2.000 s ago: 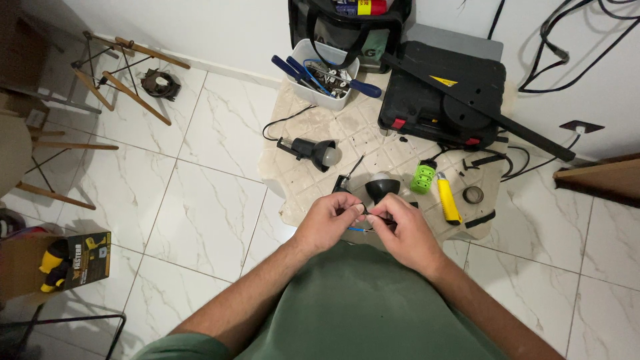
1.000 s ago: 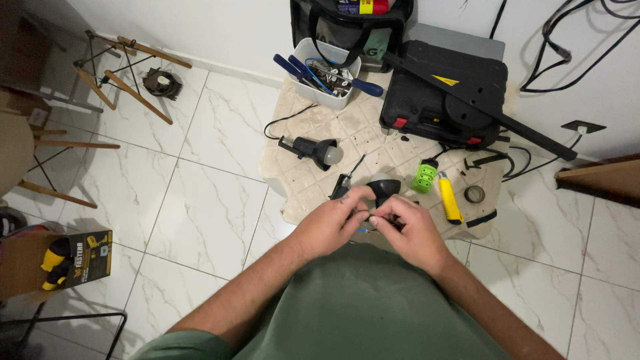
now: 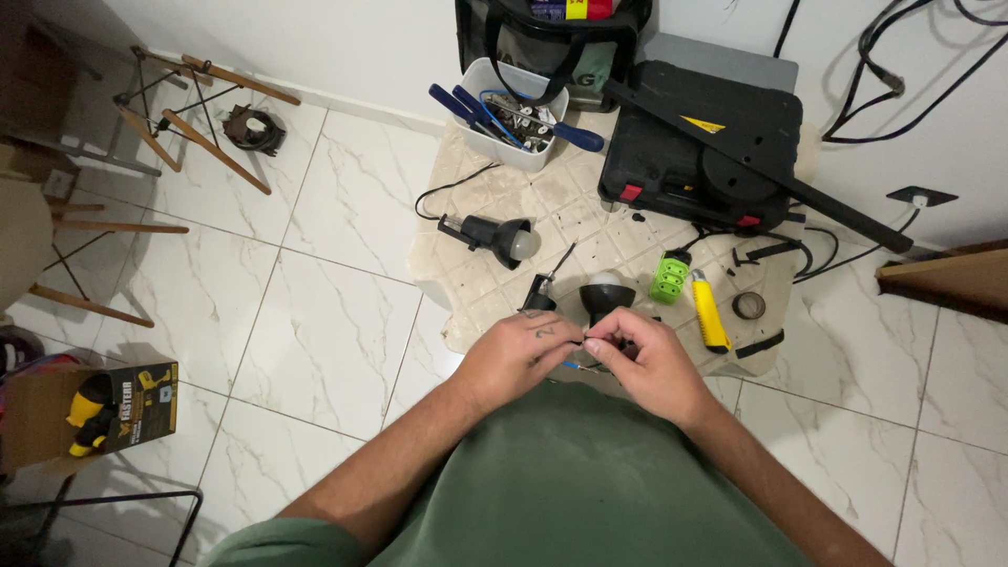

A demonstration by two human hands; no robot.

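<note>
My left hand [image 3: 521, 351] and my right hand [image 3: 647, 356] meet fingertip to fingertip at the near edge of the table, both pinching a thin dark wire. Just below the fingers shows a blue wire [image 3: 576, 365] with a bare end. Beyond my right hand lies a black lamp head with a bulb [image 3: 606, 296], its near part hidden by that hand. A black lamp part [image 3: 539, 293] with a short cable lies past my left hand. Farther off, a second black lamp with a bulb [image 3: 496, 238] lies on its side.
The quilted table cover [image 3: 563, 197] bears a green socket block [image 3: 669, 277], a yellow utility knife [image 3: 710, 312] and a tape roll [image 3: 748, 305]. At the back are a plastic tub [image 3: 520, 156] with screwdrivers, a black tool case [image 3: 677, 173] and a bag [image 3: 614, 47].
My hands stay close together at the table's near edge. The fingers of my left hand have shifted and closed in toward those of my right hand.
</note>
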